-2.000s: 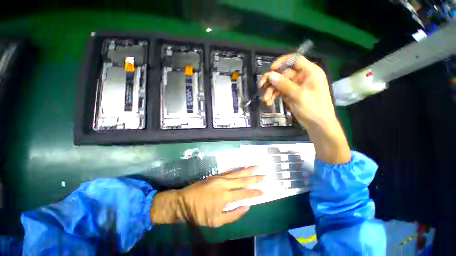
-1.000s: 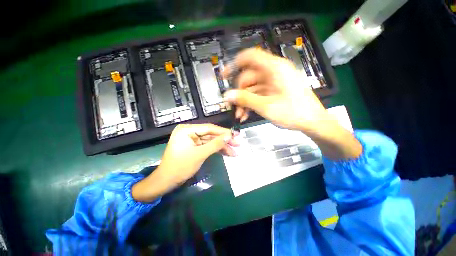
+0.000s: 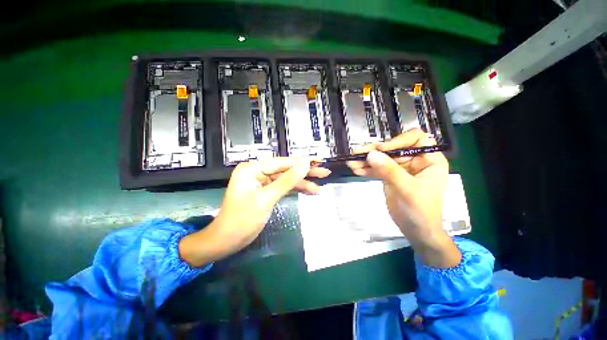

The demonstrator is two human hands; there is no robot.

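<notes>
My right hand (image 3: 416, 186) holds black tweezers (image 3: 393, 153) with pale lettering, level, tip pointing left. My left hand (image 3: 256, 199) has thumb and forefinger pinched at the tweezer tip; whether a small piece lies between them is too small to tell. Both hands are over the front edge of a black foam tray (image 3: 160, 179), near the lower end of the middle phone (image 3: 307, 126). The tray holds several open phones in a row, each with an orange tab and a dark strip. A white liner sheet (image 3: 333, 232) with grey rectangles lies below, partly under my right hand.
The tray and sheet lie on a green bench mat (image 3: 73, 199). Clear shiny film (image 3: 283, 222) lies left of the sheet. A white post (image 3: 526, 66), wrapped in plastic at its base, stands right of the tray. A small white speck is behind the tray.
My left hand has lifted off the sheet to the tray's front edge. My right hand has come down from the phones and the tweezers now lie level. The view has shifted, and the sheet's angle has changed.
</notes>
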